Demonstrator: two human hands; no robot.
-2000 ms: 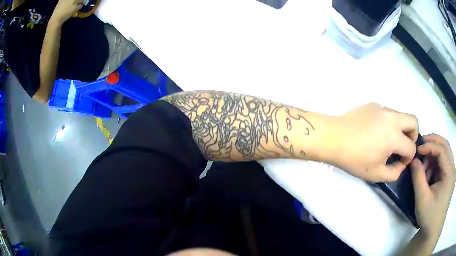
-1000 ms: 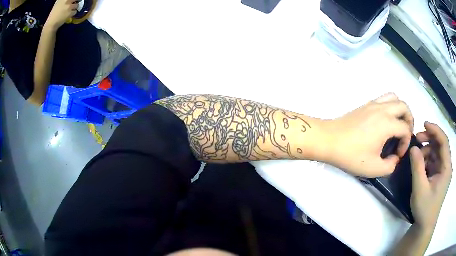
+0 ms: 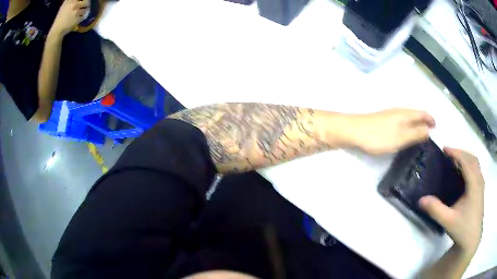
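Observation:
A black unit housing [image 3: 419, 180] is tilted over the white-covered bench at the right, with small dark and shiny fittings on the face towards the left. My right hand [image 3: 463, 201] holds it from the right side, thumb across its near face and fingers behind its far edge. My left hand [image 3: 395, 131], on a tattooed forearm, is at the housing's upper corner with fingers bent. It is blurred, and whether the fingertips grip the housing or a small part cannot be told.
A black unit in a white bag [image 3: 376, 27] stands farther back on the bench [image 3: 218, 60], with another dark box [image 3: 280, 10] to its left. Cables [image 3: 471, 32] lie at the upper right. A neighbouring person [image 3: 49, 65] and a blue stool [image 3: 120, 111] are at the left.
The housing has been turned so its face with fittings shows. My left hand has moved up and back from over it to its upper corner. My right thumb now lies across the near face.

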